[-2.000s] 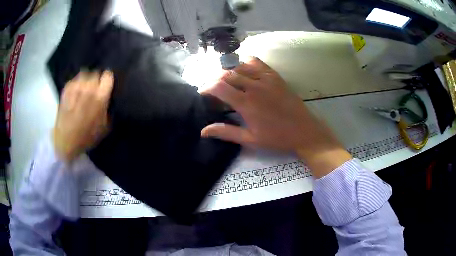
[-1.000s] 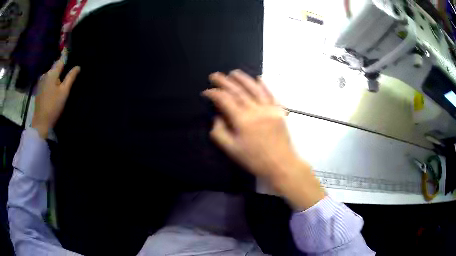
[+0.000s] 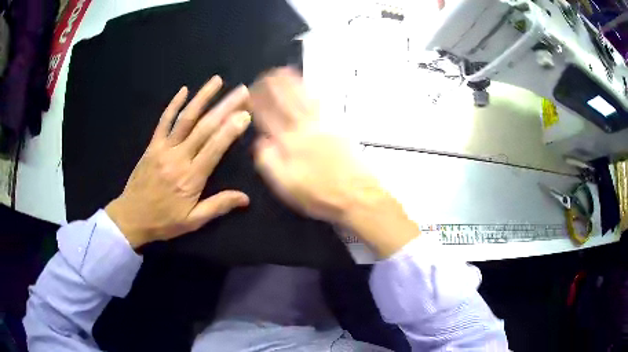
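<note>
A large black cloth panel point(image 3: 117, 96) lies on the white table left of the sewing machine and hangs over the front edge. My left hand point(image 3: 182, 168) lies on it, palm down with fingers spread. My right hand point(image 3: 310, 155) is blurred over the right part of the panel, its fingertips close to my left fingertips. The cloth under both hands is hidden, and I cannot tell whether my right fingers hold any of it.
The white sewing machine head point(image 3: 482, 41) with its lit screen stands at the upper right. Scissors with green and yellow handles point(image 3: 577, 216) lie at the table's right end. A printed ruler point(image 3: 482, 234) runs along the front edge. A red-lettered strip point(image 3: 65, 41) is at the left.
The black cloth went from near the needle to spread out left of the machine. My left hand moved from the cloth's left edge onto its middle. My right hand shifted left.
</note>
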